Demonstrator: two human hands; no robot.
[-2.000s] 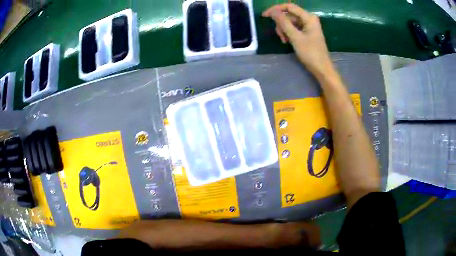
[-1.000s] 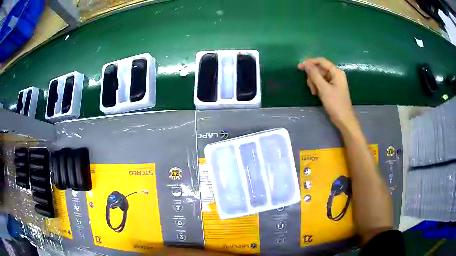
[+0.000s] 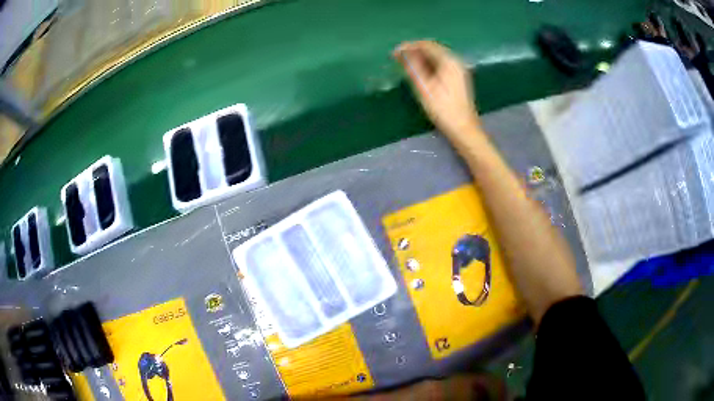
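An empty white tray with three long compartments [image 3: 315, 269] lies tilted on the printed cardboard [image 3: 329, 182]. My right hand [image 3: 438, 82] is over the green belt beyond it, blurred, with fingers curled; I see no object in it. My left forearm [image 3: 446, 388] is cut off at the bottom edge, and my left hand does not show. Three filled trays, each with two black units in the outer compartments, stand on the belt: the nearest [image 3: 210, 155], another [image 3: 96, 205] and one at far left [image 3: 30, 243].
Nested tray stacks [image 3: 650, 160] stand at the right, beside the cardboard. Black units [image 3: 81, 337] stand in a row at lower left. A dark loose part [image 3: 560, 48] lies on the green belt [image 3: 329, 78] at upper right. Something blue [image 3: 673, 266] is below the stacks.
The view has tilted and shifted right, so the trays and cardboard appear further left. My right hand remains over the belt. The empty tray still lies on the cardboard.
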